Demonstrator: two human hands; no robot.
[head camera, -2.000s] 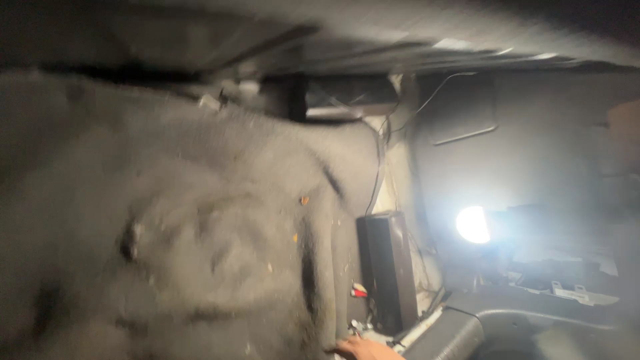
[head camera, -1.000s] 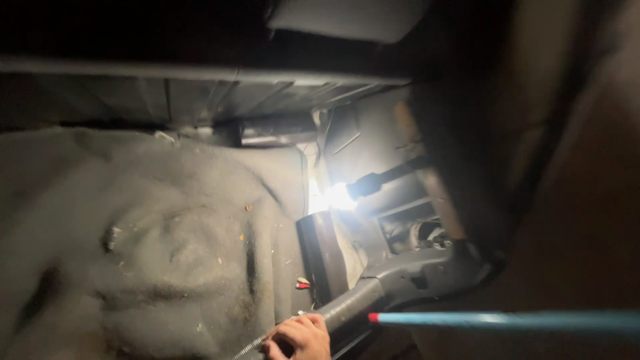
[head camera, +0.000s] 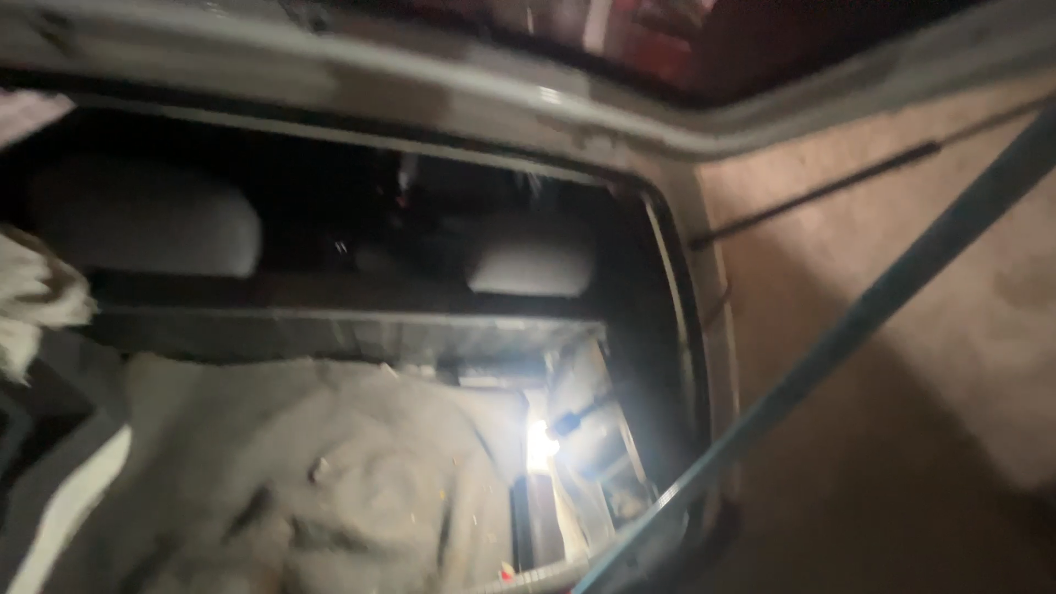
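Neither of my hands shows in the view now. Before me is the cargo area of a car, seen through its open rear hatch. A rumpled grey carpet (head camera: 371, 487) covers its floor. A bright work light (head camera: 542, 445) shines at the right side, just above a dark box-shaped part (head camera: 540, 516). A small red thing (head camera: 507, 571) lies near the lower edge of the carpet. A long blue-green pole (head camera: 792, 396) crosses the right side diagonally, blurred.
Two headrests (head camera: 528, 268) stand beyond the seat back. The hatch frame (head camera: 528, 107) arches across the top, with a thin dark strut (head camera: 817, 196) at the right. Pale crumpled cloth (head camera: 37, 297) hangs at the left edge.
The view has swung up and back, taking in the hatch frame and headrests. The hand seen at the bottom in both earlier frames is out of view.
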